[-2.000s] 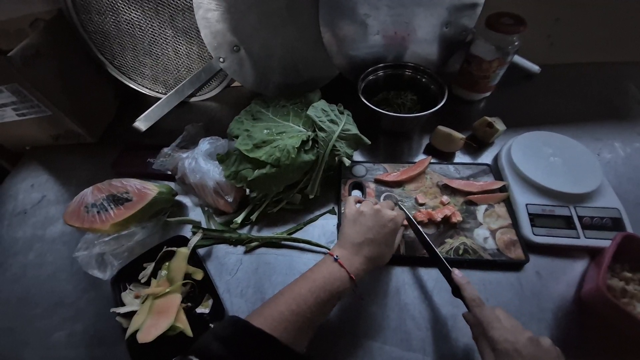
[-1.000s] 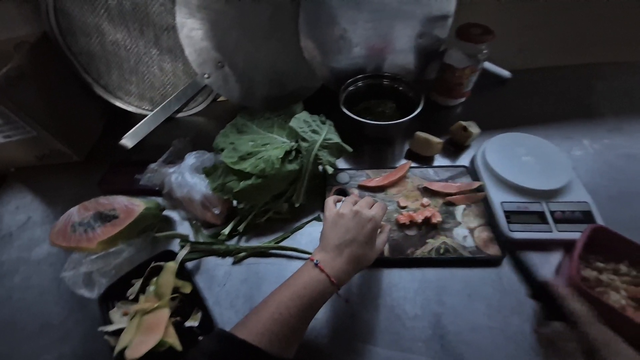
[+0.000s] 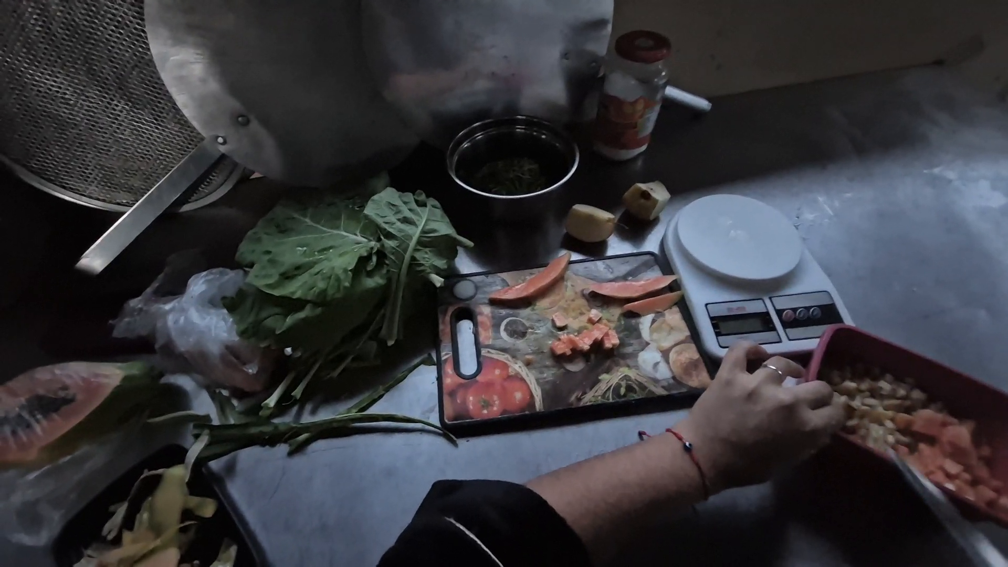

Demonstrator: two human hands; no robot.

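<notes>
My left hand (image 3: pixel 768 421), with a ring and a red string bracelet, curls its fingers at the left rim of a red container (image 3: pixel 854 339). Inside the container are pale diced pieces (image 3: pixel 882 402) and orange diced fruit (image 3: pixel 945 453). A knife blade (image 3: pixel 941 504) reaches over its near edge from the lower right; my right hand is outside the frame. On the printed cutting board (image 3: pixel 512 417) lie a small pile of papaya cubes (image 3: pixel 587 339) and several papaya strips (image 3: pixel 531 282).
A white kitchen scale (image 3: pixel 740 236) stands right of the board. Behind are a metal bowl (image 3: pixel 512 189), two pale cut pieces (image 3: pixel 591 224) and a glass jar (image 3: pixel 630 102). Leafy greens (image 3: pixel 315 252), a plastic bag (image 3: pixel 205 315), cut papaya (image 3: pixel 63 402) and a tray of peels (image 3: pixel 236 512) are left.
My left hand has moved right, from the board to the red container. My right hand, seen earlier with the knife at the board, has gone out of view at the lower right.
</notes>
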